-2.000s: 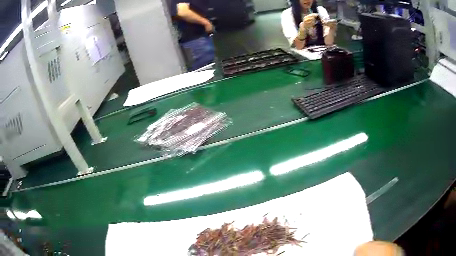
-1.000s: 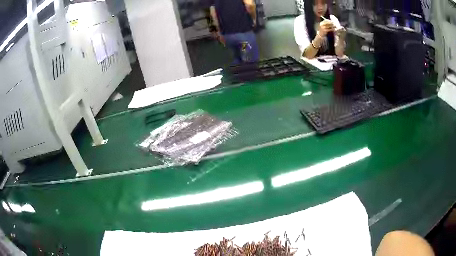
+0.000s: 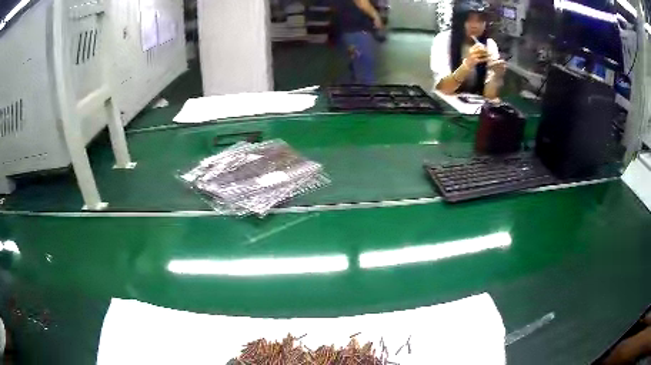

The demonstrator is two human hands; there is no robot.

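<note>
A loose heap of thin copper-brown pins (image 3: 310,353) lies on the white work sheet (image 3: 164,326) at the bottom edge, which cuts off the heap's lower part. A few dark pins lie apart at its right. Neither of my hands can be made out in the picture. A clear plastic strip (image 3: 530,328) lies just right of the sheet. A stack of clear plastic bags (image 3: 258,175) with brownish contents lies across the bench.
A keyboard (image 3: 492,175), a dark red-brown box (image 3: 500,130) and a computer tower (image 3: 577,125) stand at the right. A black tray (image 3: 382,98) and a white sheet (image 3: 243,107) lie at the far side. A seated person (image 3: 467,60) faces the bench; another stands behind.
The view has levelled and moved up, so less of the heap shows. The rounded skin-toned shape at the bottom right has left the picture. The standing person has moved right.
</note>
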